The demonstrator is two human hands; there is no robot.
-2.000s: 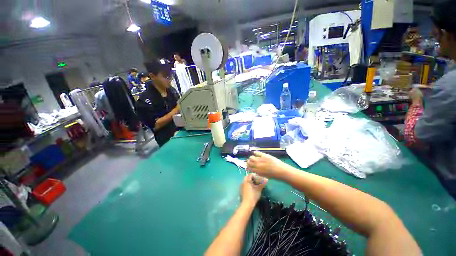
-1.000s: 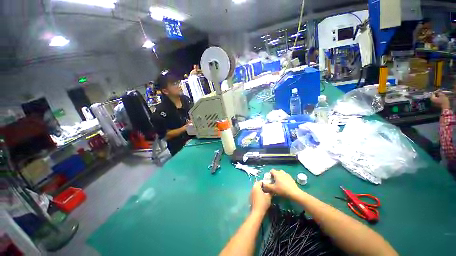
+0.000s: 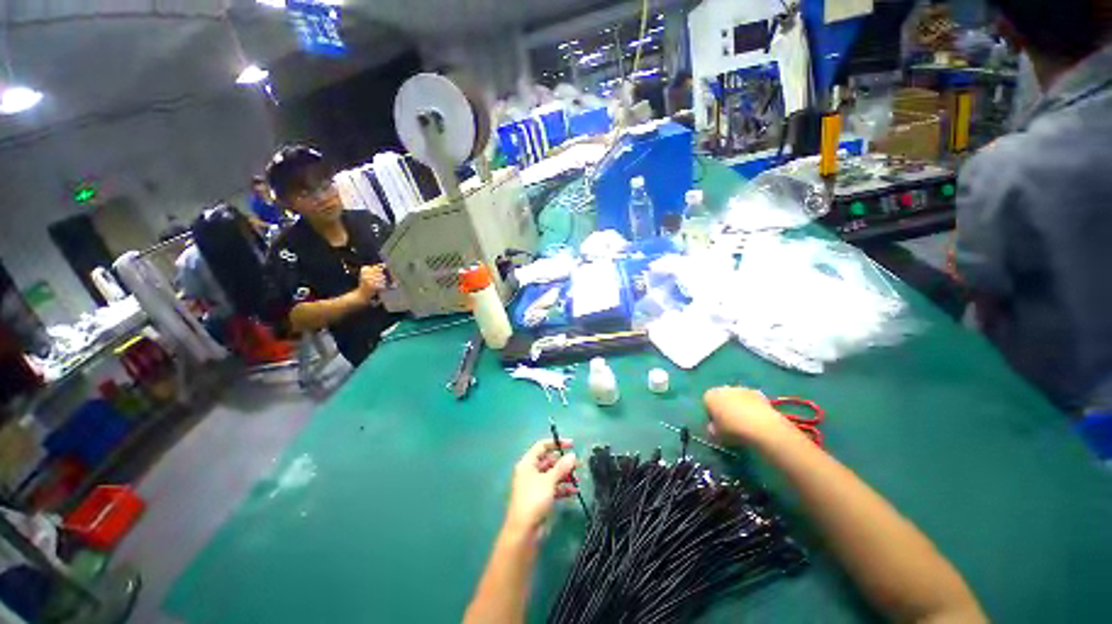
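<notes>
My left hand holds the end of one black cable upright, left of the bundle. A thick bundle of black cables lies on the green bench, its connector ends fanned out towards the back and right. My right hand is above the bench, fingers curled, between a thin metal rod and red-handled scissors. It hides the scissors' blades; whether it grips anything cannot be told. A small white bottle and a separate white cap stand behind the bundle.
Behind are white ties, a dark narrow tool, an orange-capped bottle, a blue tray, clear plastic bags and a beige machine with a reel. One person stands beyond the machine, another at right.
The small white bottle has left my hands and stands on the bench. My hands have moved apart: the left holds a cable end, the right has moved towards the scissors. The view has shifted.
</notes>
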